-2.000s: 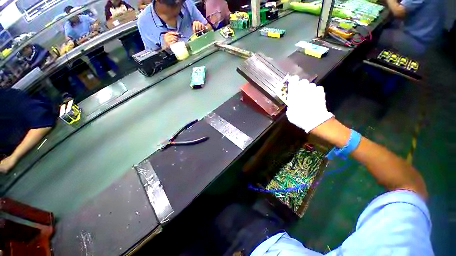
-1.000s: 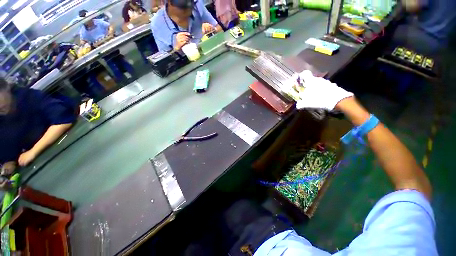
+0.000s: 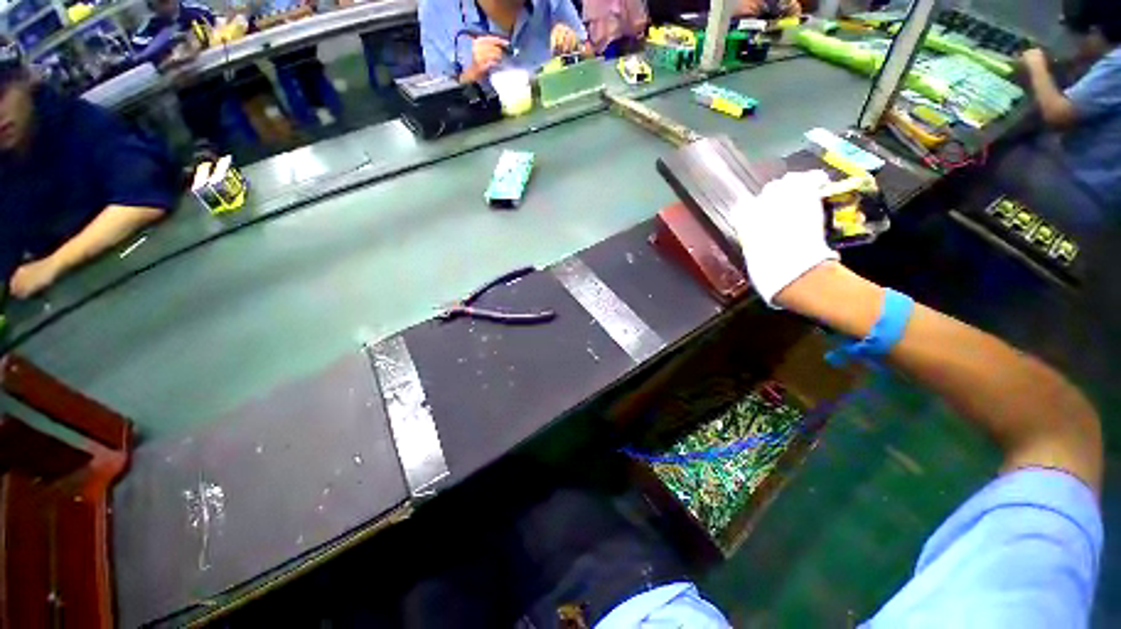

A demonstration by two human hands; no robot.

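My right hand (image 3: 787, 235), in a white glove with a blue wrist strap, is at the right beside the dark ridged block (image 3: 717, 184). Its fingers are closed on a circuit board with yellow and black parts (image 3: 851, 218); the glove hides part of the board. The ridged block is tilted on a red base (image 3: 698, 252). Side cutters (image 3: 502, 302) lie with handles spread on the black mat's far edge. My left hand is not in view.
A red fixture (image 3: 62, 492) stands at the left edge. Circuit boards (image 3: 510, 178) lie on the green belt (image 3: 369, 246). A scrap box (image 3: 725, 467) is below the mat's near edge. People are opposite and at the right; a post (image 3: 897, 68) stands at the far right.
The view has shifted. My right hand has moved to the block's right side, and the yellow and black board now shows at its fingers. The cutters still lie on the mat.
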